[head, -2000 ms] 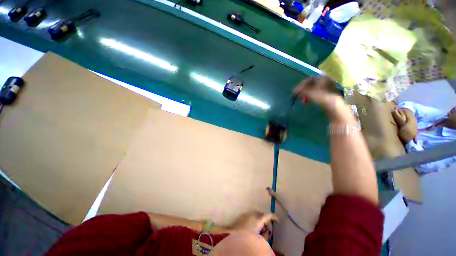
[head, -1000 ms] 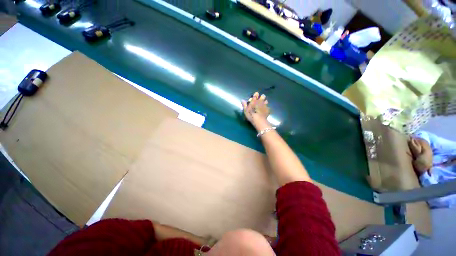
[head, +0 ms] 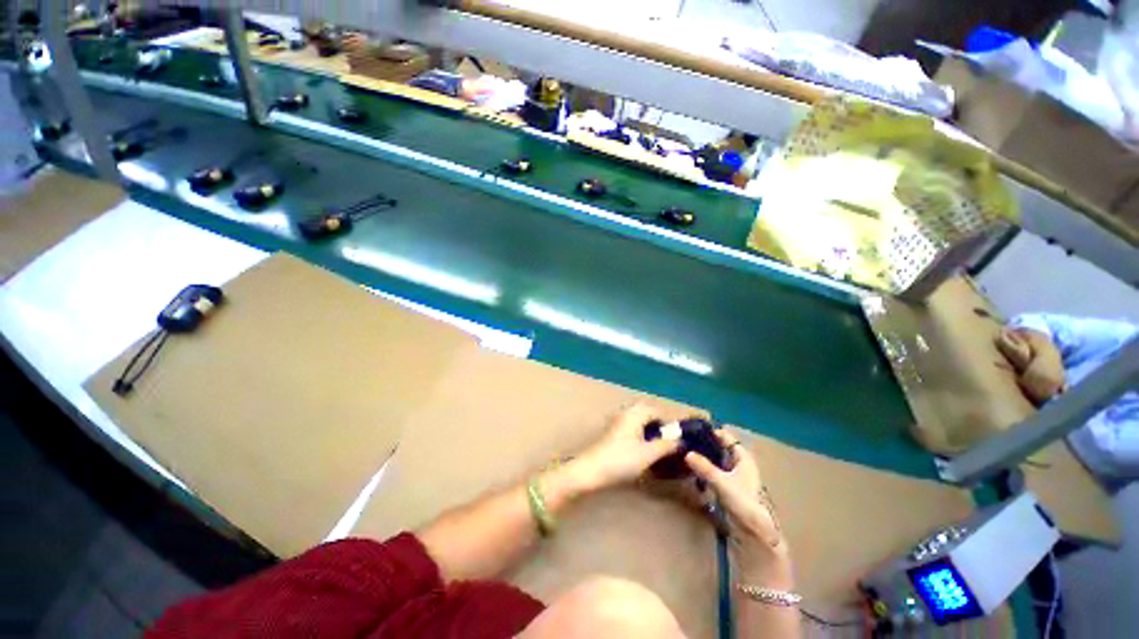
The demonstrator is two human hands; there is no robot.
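Observation:
A small black lamp unit [head: 695, 439] is held between my two hands above the right cardboard sheet [head: 550, 412]. My left hand [head: 628, 447] grips its left side, by a light mark. My right hand [head: 746, 497] holds its right side, with the thumb on the unit. The fingers hide much of the unit and its cord. Whether it is one unit or two together I cannot tell. Another black unit [head: 191, 307] lies on the left cardboard sheet [head: 269, 387] at its upper left, its cords trailing down-left.
The green conveyor belt [head: 600, 327] runs beyond the cardboard with several black units. A power supply [head: 946, 589] with a lit blue display stands at the lower right, wires at its front. Yellow printed wrapping [head: 862, 187] and another person's arm [head: 1034, 362] are at the right.
My right hand has come back from the conveyor, and both hands now hold a black unit over the cardboard. The unit it reached for is gone from the belt. The view has shifted, showing the power supply display.

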